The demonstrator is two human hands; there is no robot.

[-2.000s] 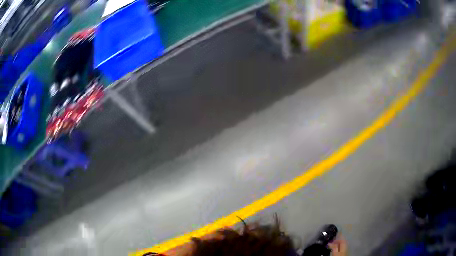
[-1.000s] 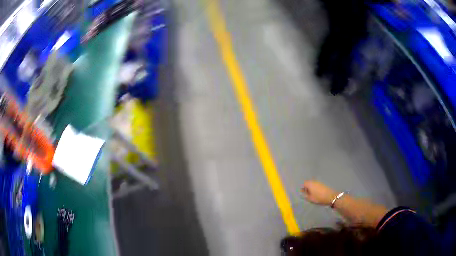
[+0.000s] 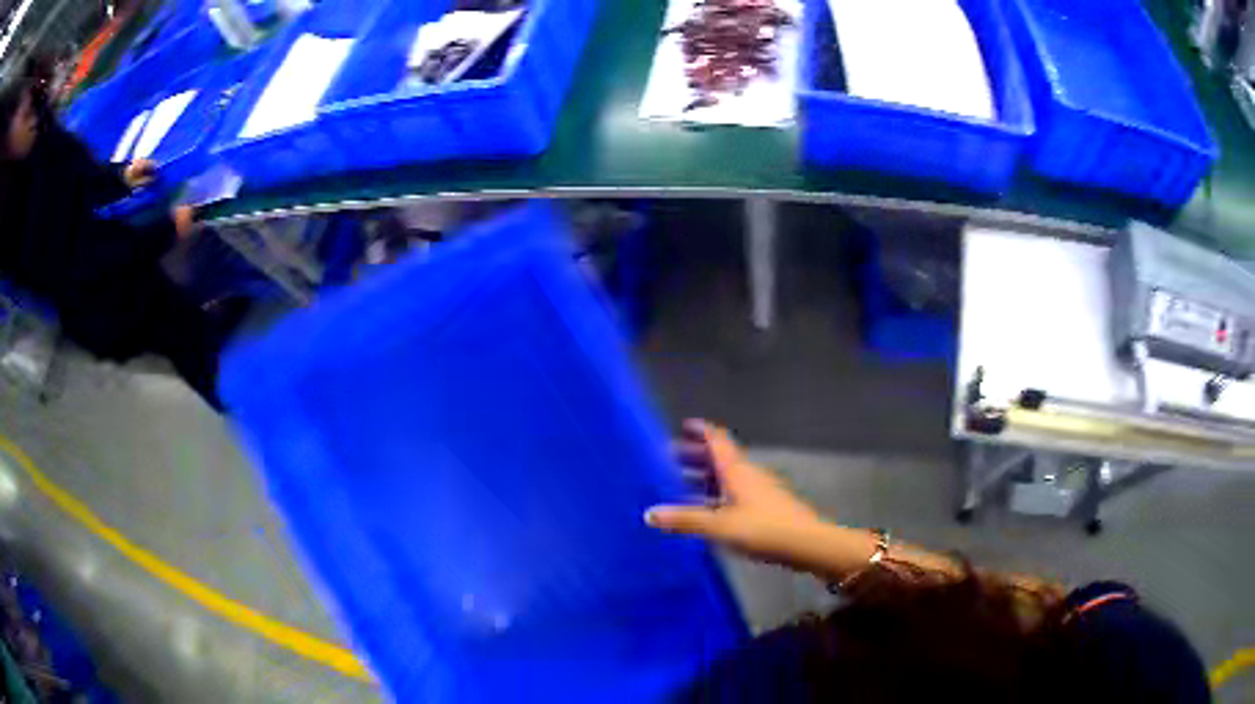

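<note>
A blue plastic bin [image 3: 468, 413] is held tilted in the air in front of me, its open side towards me. Its inside looks bare apart from a faint pale spot near the bottom. My right hand [image 3: 716, 495] is at the bin's right rim, thumb over the rim and fingers apart beside it; something dark, perhaps shaded fingers, shows between them. I cannot tell whether it grips the rim. My left hand is not in view.
The green bench [image 3: 626, 158] behind carries blue bins [image 3: 915, 138] and a paper sheet [image 3: 668, 90] with small red-brown harnesses [image 3: 736, 48]. A person [image 3: 103, 255] stands at left. A wheeled white table [image 3: 1032, 323] with a grey machine [image 3: 1191, 310] stands right.
The view has swung from the aisle to the bench. The tilted blue bin has come into view, and my right hand has moved up beside its rim.
</note>
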